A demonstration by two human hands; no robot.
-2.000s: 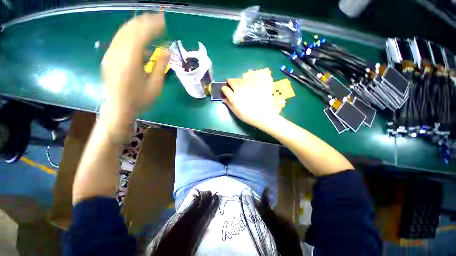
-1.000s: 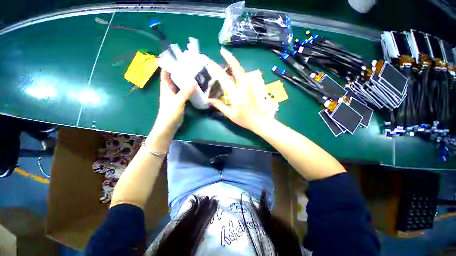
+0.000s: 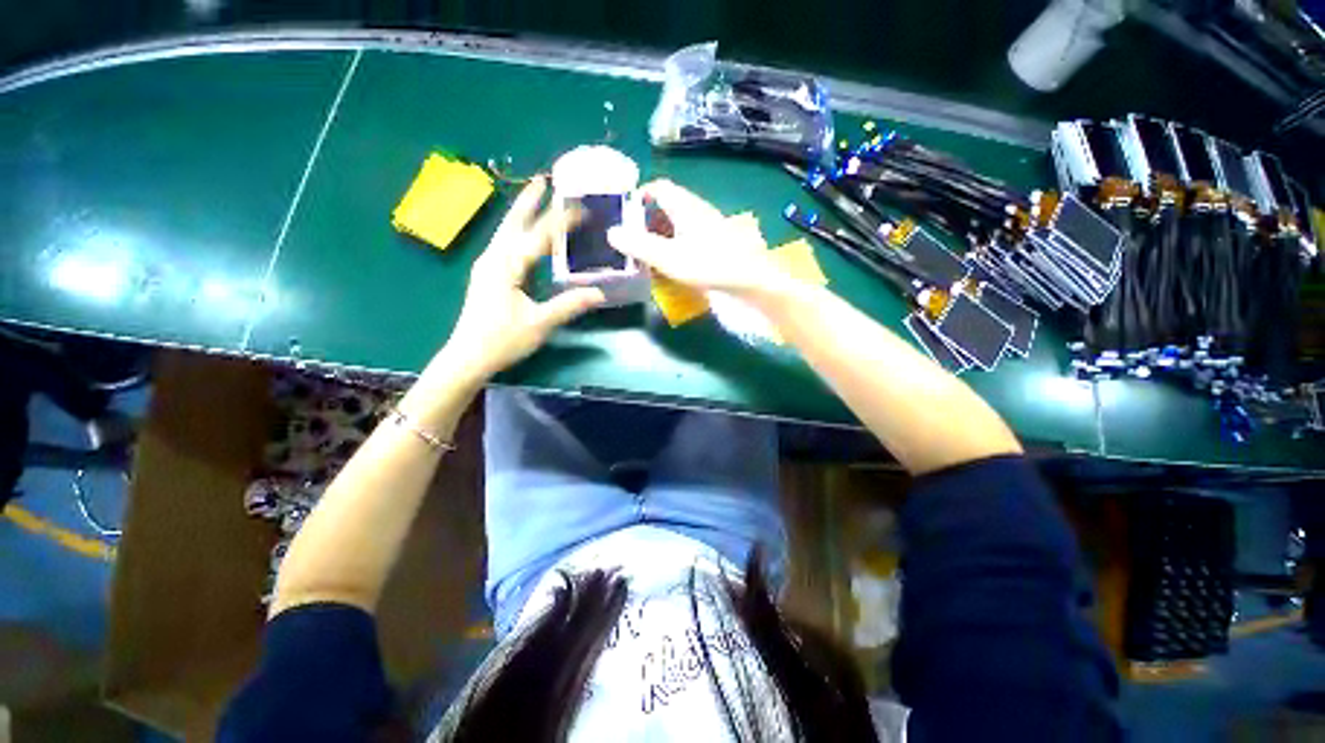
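Note:
A white plastic housing (image 3: 593, 167) is held over the green mat in front of me. A dark display module (image 3: 597, 234) shows in its window. My left hand (image 3: 512, 283) grips the housing's left side and lower edge, with fingers and thumb spread around it. My right hand (image 3: 698, 244) is at the housing's right side, its fingertips on the screen and edge. Thin lead wires (image 3: 519, 177) run out to the left of the housing's top. Loose yellow pieces (image 3: 679, 301) lie partly under my right hand.
A yellow stack (image 3: 443, 200) lies at left on the green mat (image 3: 175, 189). A clear bag (image 3: 744, 113) is at the back. Display-and-cable assemblies (image 3: 965, 328) lie fanned at right, with more bundles (image 3: 1184, 247) beyond. A carton (image 3: 196, 508) with small parts stands below.
The housing, first standing on the mat with the display beside it, is now turned window up with the display in its window. My left hand has come down from the left onto it.

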